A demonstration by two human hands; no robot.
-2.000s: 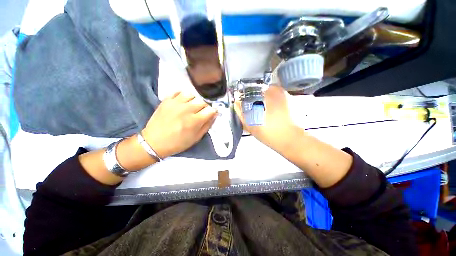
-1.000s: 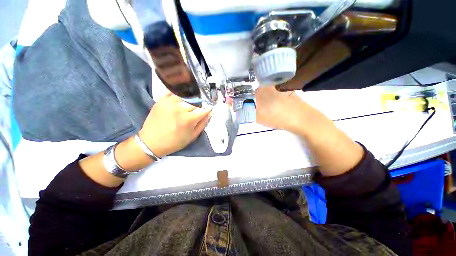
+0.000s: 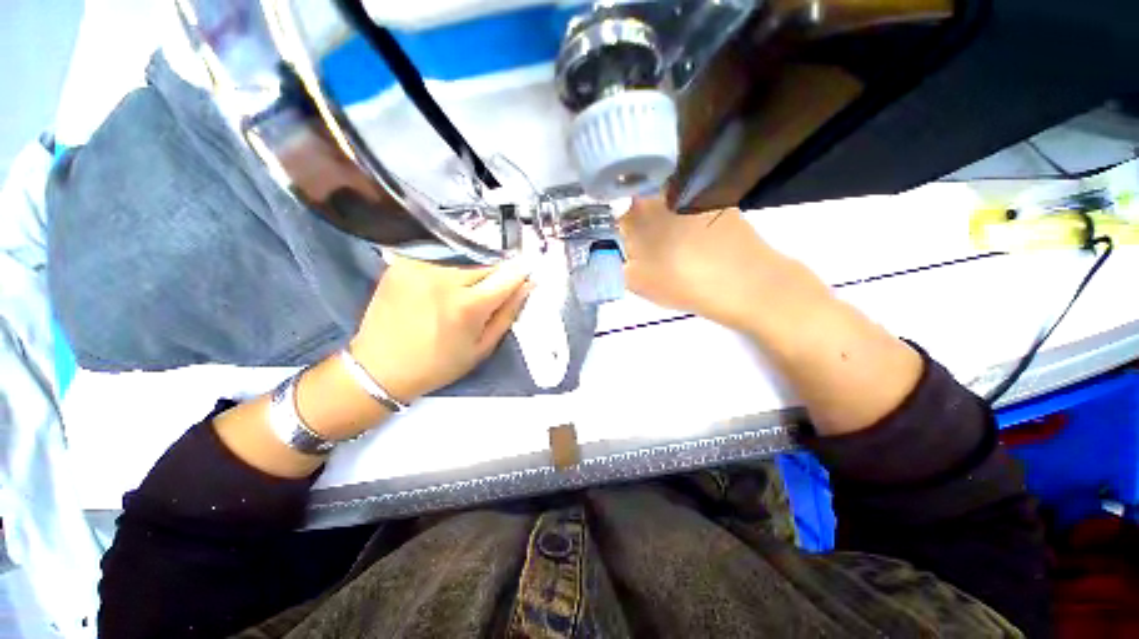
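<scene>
The grey garment [image 3: 206, 250] lies bunched on the left of the machine table, with a flap reaching under my left hand to the needle area. A short white strip [image 3: 545, 335] lies on that flap, its rounded end towards me. My left hand [image 3: 437, 318] presses on the garment, thumb and fingertips together at the strip's left edge beside the presser foot [image 3: 510, 227]. My right hand [image 3: 687, 256] is just right of the small grey-blue block [image 3: 601, 272]. Its fingertips are hidden behind the metal parts, so its hold cannot be told.
The machine head with its blue stripe [image 3: 437, 56], a curved shiny guard [image 3: 331, 169] and a pale ribbed knob [image 3: 625, 140] stand above the work. A yellow tool [image 3: 1043, 229] with a black cord lies right. A ruler strip [image 3: 675, 457] runs along the front edge. Blue bins [image 3: 1062, 437] are below right.
The view has shifted, so the machine head, guard and knob appear further left. Both hands stay near the presser foot. The strip and garment flap have hardly moved.
</scene>
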